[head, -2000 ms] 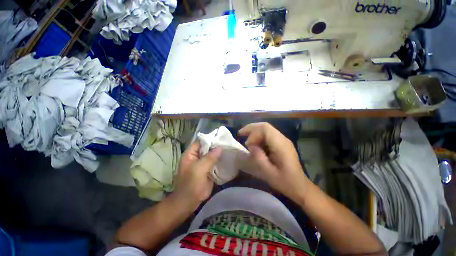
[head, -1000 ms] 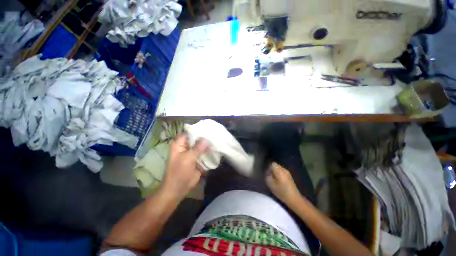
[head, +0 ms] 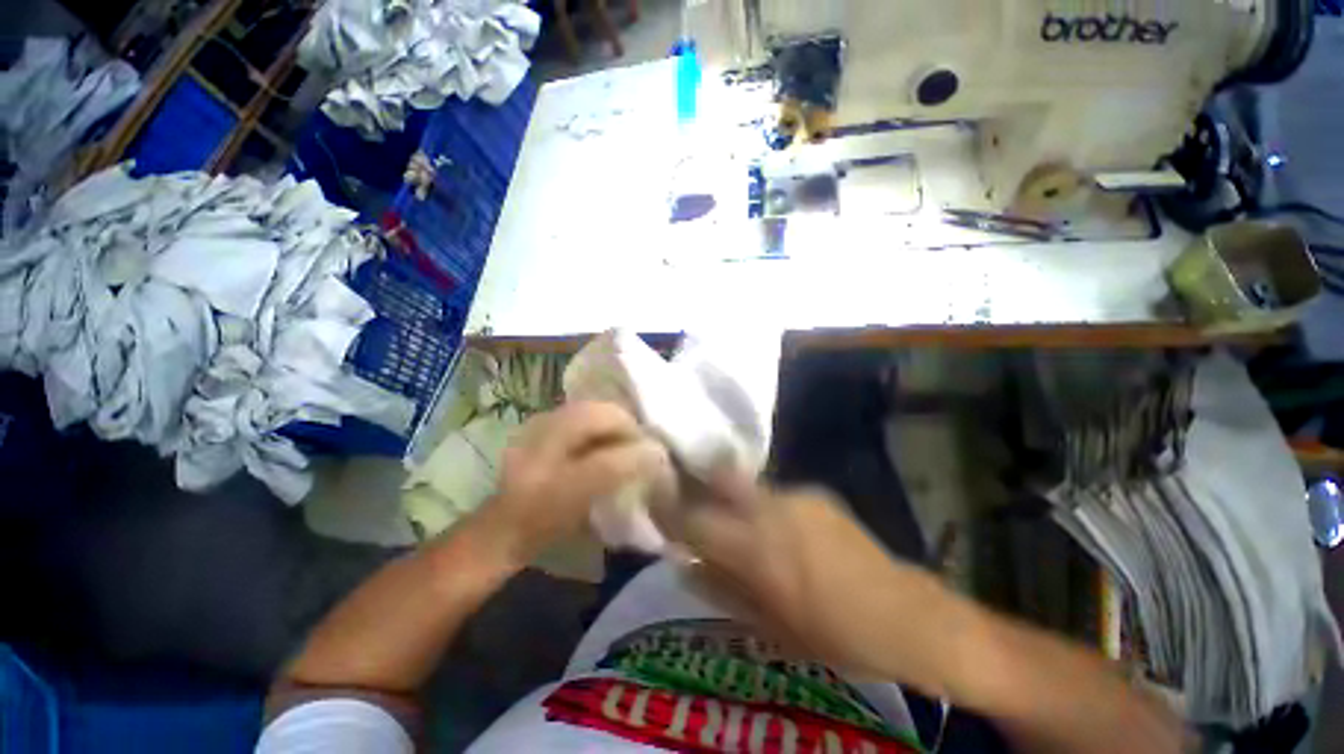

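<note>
An off-white sewn fabric piece (head: 686, 398) is held in the air above my lap, just at the table's front edge. My left hand (head: 582, 469) is closed on its left lower part. My right hand (head: 752, 538) is blurred and lies against the lower part of the piece, beside my left hand. Its fingers are hidden by blur and cloth, so its grip cannot be made out. A small end of the cloth hangs below the hands.
The white sewing table (head: 590, 280) bears the brother machine (head: 1091, 89), a thin metal tool (head: 1002, 224) and a small open box (head: 1247, 280). A loose pile (head: 192, 309) lies on a blue crate (head: 420, 332) at left. Yellowish pieces (head: 464, 464) and stacked grey pieces (head: 1179, 575) flank my lap.
My right hand was first at the piece, then apart from it at the right, and is now back against it beside my left hand. The cloth now stands more upright and spread.
</note>
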